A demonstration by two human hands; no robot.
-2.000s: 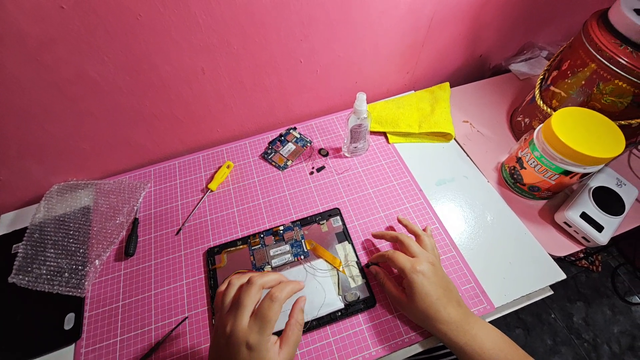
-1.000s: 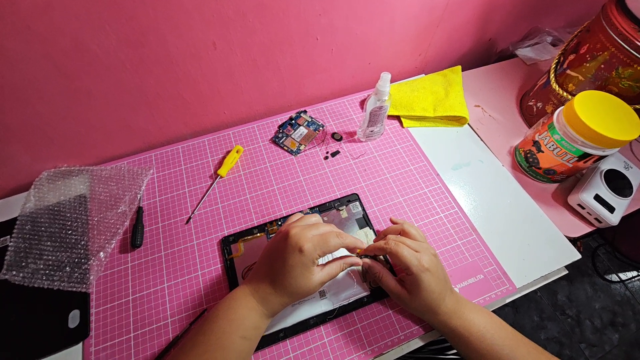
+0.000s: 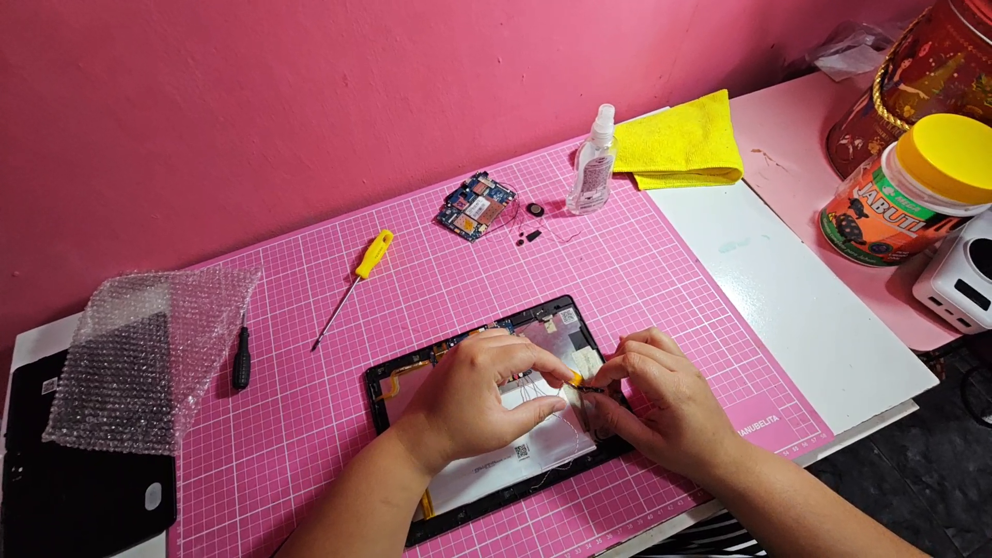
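Note:
An opened tablet (image 3: 496,465) lies on the pink cutting mat, its black frame, thin wires and silvery inner panel showing. Over its middle reaches my left hand (image 3: 484,391), thumb and index finger near the end of an orange flex cable (image 3: 576,379); whether they grip it is unclear. My right hand (image 3: 659,395) pinches a small dark part (image 3: 591,389) beside that cable, above the tablet's right side. Most of the tablet's circuit board (image 3: 500,325) is hidden behind my left hand.
Behind the tablet on the mat (image 3: 310,465) are a yellow-handled screwdriver (image 3: 375,254), a loose circuit board (image 3: 477,206), small parts and a spray bottle (image 3: 594,167). A black-handled tool (image 3: 242,360) and bubble wrap (image 3: 139,372) lie left. A yellow cloth (image 3: 682,143) and a jar (image 3: 891,201) stand right.
My left hand has moved right across the tablet, close to my right hand. The orange cable lay across the board two seconds ago; now its end is between my hands.

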